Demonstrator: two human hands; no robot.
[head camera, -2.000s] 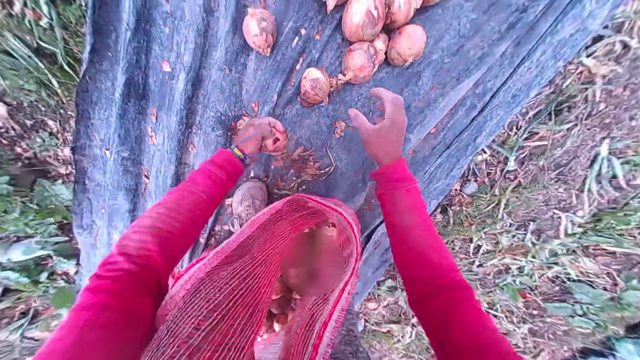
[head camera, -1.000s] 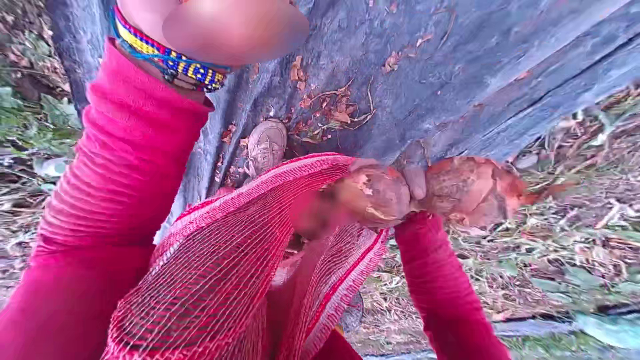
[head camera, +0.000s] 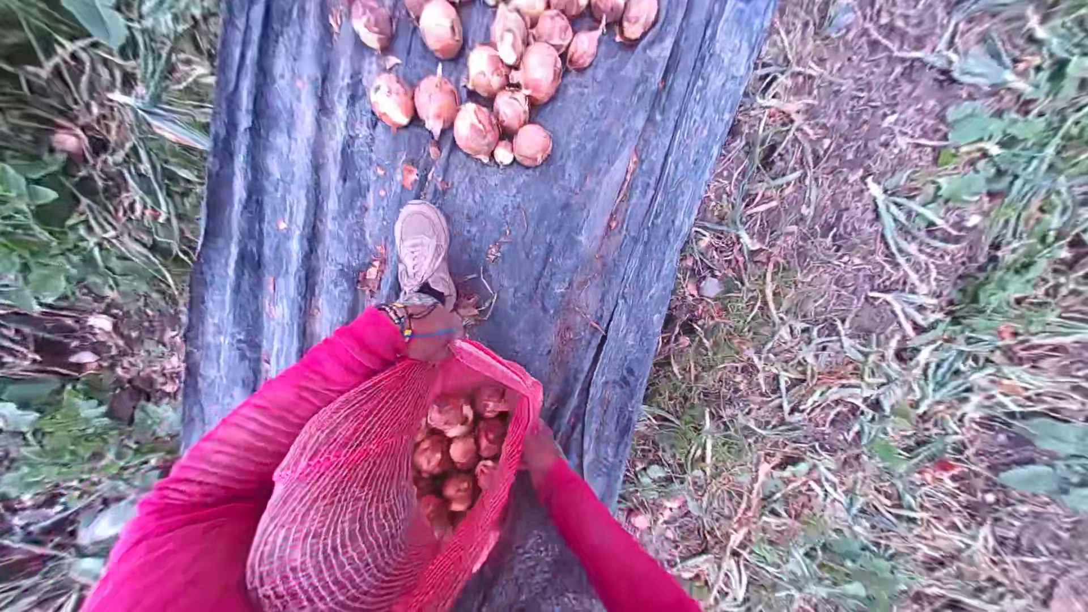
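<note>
A red mesh sack (head camera: 348, 501) hangs with its mouth gaping, and several onions (head camera: 459, 450) lie inside it. My left hand (head camera: 432, 331), with beaded bracelets at the wrist, is closed on the rim at the upper left of the mouth. On the opposite side, my right hand (head camera: 537, 446) grips the rim; its fingers are partly hidden behind the mesh. Farther forward, a group of loose onions (head camera: 510, 110) rests on a dark plastic sheet (head camera: 552, 246).
A shoe (head camera: 422, 246) stands on the sheet just beyond my left hand. Bits of dry onion skin (head camera: 372, 268) are scattered nearby. Green weeds (head camera: 51, 263) border the sheet at left, and dry stalks and grass (head camera: 790, 408) cover the ground at right.
One second ago my right hand was at the sack's mouth with onions; now it holds the rim. My left hand has come down to the rim. The view has widened.
</note>
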